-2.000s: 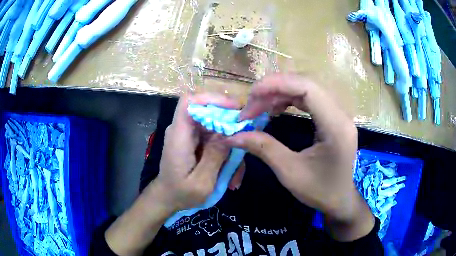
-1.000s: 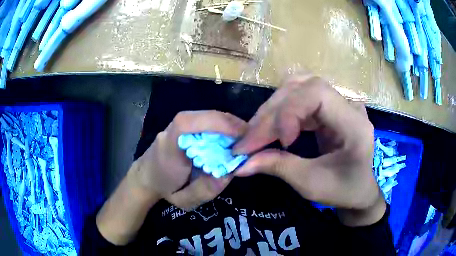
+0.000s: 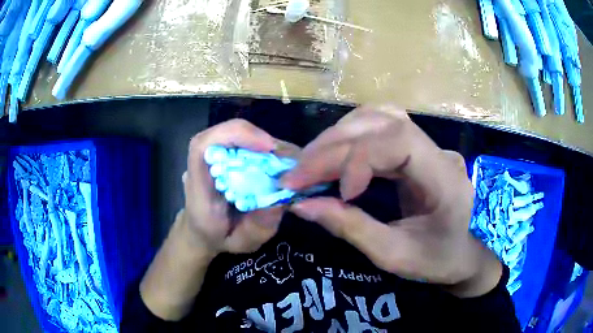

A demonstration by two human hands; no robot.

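Note:
A pale blue-white moulded leg (image 3: pixel 250 182) is held over the lap, its toe-like ridges pointing left; its shaft is hidden by the hands. My left hand (image 3: pixel 224 195) is closed around the leg from behind and below. My right hand (image 3: pixel 383 188) has its thumb and fingertips on the dark-blue edge at the right side of the foot, pinching it. I cannot see a stick in the right hand.
A glue pad (image 3: pixel 286 49) with a white lump (image 3: pixel 296 9) and thin sticks lies on the brown table (image 3: pixel 175 58). Leg piles lie at left (image 3: pixel 97 29) and right (image 3: pixel 530 45). Blue crates of pale pieces stand at left (image 3: pixel 107 214) and right (image 3: pixel 553 214), below the table edge.
The leg's foot has moved left and its toes now point more to the left. Both hands stay on it, over the lap. The table appears higher in view than two seconds ago.

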